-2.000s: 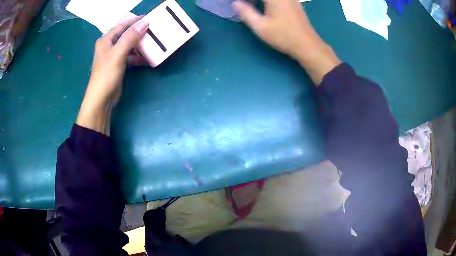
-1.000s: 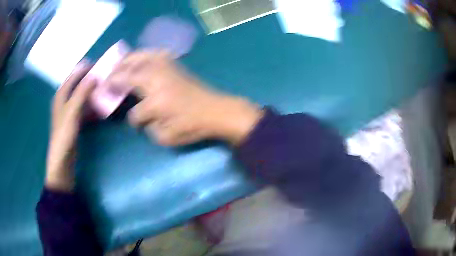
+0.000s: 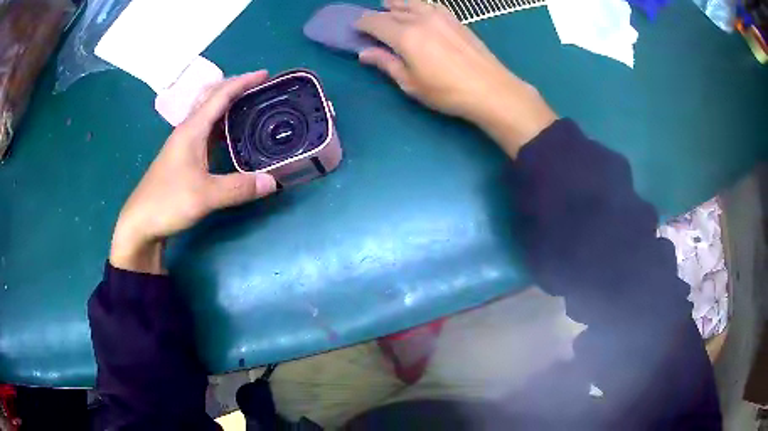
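A pink speaker body point(image 3: 312, 167) stands on the green mat with its dark open front and round cone facing up. My left hand point(image 3: 189, 181) grips it from the left, thumb at the near side and fingers at the far side. A flat blue-grey pad point(image 3: 331, 28) lies at the top middle. My right hand point(image 3: 429, 55) touches the pad's right edge with its fingertips; whether it grips the pad cannot be told. A pale pink cover point(image 3: 187, 89) lies left of the speaker, partly behind my left fingers.
White paper point(image 3: 168, 38) lies at the upper left beside clear plastic bags point(image 3: 88, 42). A sticker sheet point(image 3: 497, 7) and a white backing sheet point(image 3: 594, 27) lie at the top. A carton of pale pink parts point(image 3: 701, 265) is at the right, below the green mat's edge point(image 3: 303, 364).
The speaker has turned from its slotted side to open front up. The pink cover now lies beside it. My right hand went to the speaker and is back at the pad.
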